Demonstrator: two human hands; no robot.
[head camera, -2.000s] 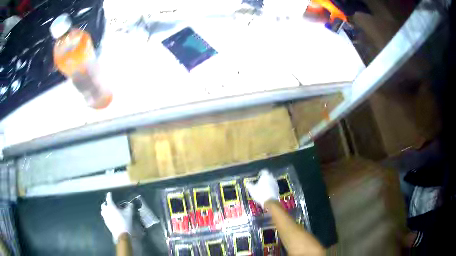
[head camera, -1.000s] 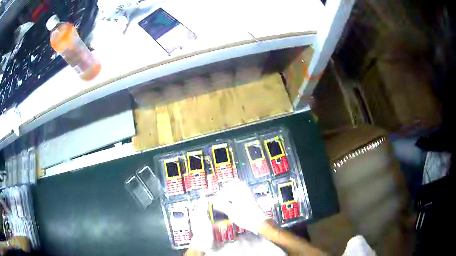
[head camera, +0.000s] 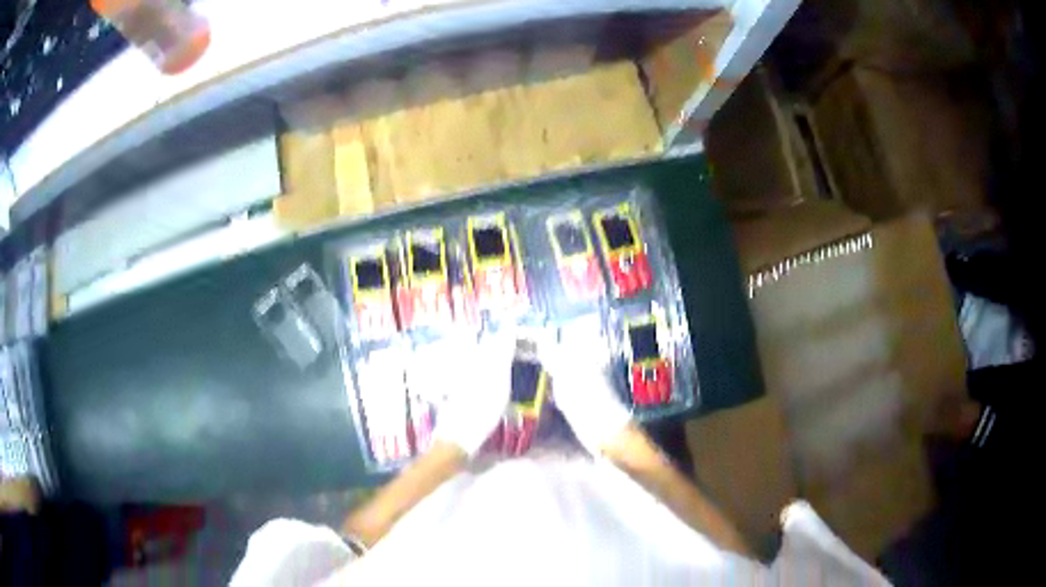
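A clear plastic tray holds red phones with yellow frames and dark screens, in two rows. My left hand, in a white glove, and my right hand, also gloved, are over the front row. One phone is between them, tilted, with its dark screen up. Both hands are blurred by glare, but they appear to hold this phone from its two sides. The fingertips and part of the front row are hard to make out. Narrow clear plastic pieces lie left of the tray.
The dark green bench carries the tray. Brown cardboard lies under the white upper shelf, where an orange bottle stands. An open carton with whitish ridged contents is at the right. A person's hand shows at the left edge.
Two seconds ago my hands were apart, the left beside the clear pieces and the right over the back row. Now they are together over the front row. The view has tilted down.
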